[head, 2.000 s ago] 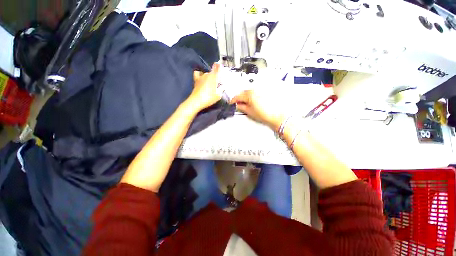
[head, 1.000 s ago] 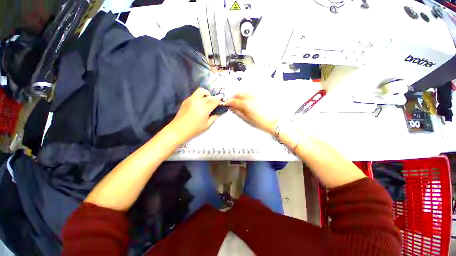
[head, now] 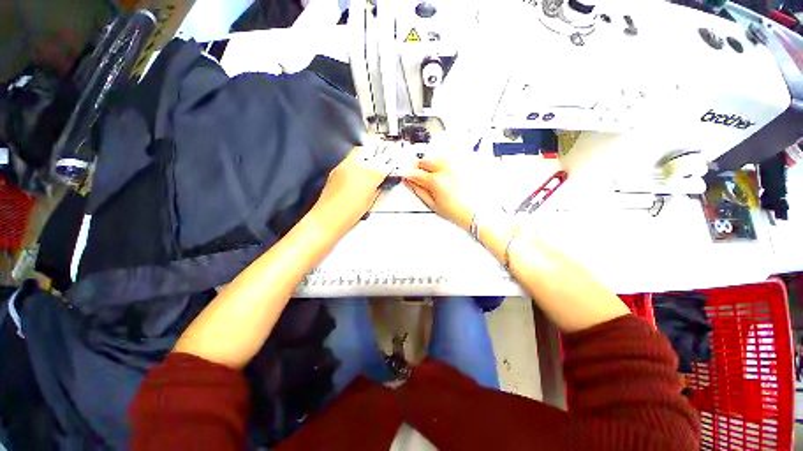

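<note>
A large navy-black garment (head: 255,150) lies left of the needle on the white machine table, its bulk spreading to the left edge. My left hand (head: 352,187) is on the garment's edge just in front of the presser foot (head: 407,132), fingertips closed on the cloth. My right hand (head: 438,188) pinches a small dark bit of the same edge beside it, close to the left fingertips. The glare hides the cloth right at the needle. The white machine head marked "brother" (head: 616,79) stands behind and to the right.
Red snips (head: 542,192) lie right of my right hand. A dark card packet (head: 733,211) lies at the table's right end. A red basket (head: 744,361) with dark cloth stands below right. A glossy black roll (head: 101,97) is at far left. More dark cloth (head: 79,370) hangs lower left.
Over the last second, my left hand has moved slightly forward toward the presser foot. The garment's folds have shifted and flattened a little. My right hand remains beside the left.
</note>
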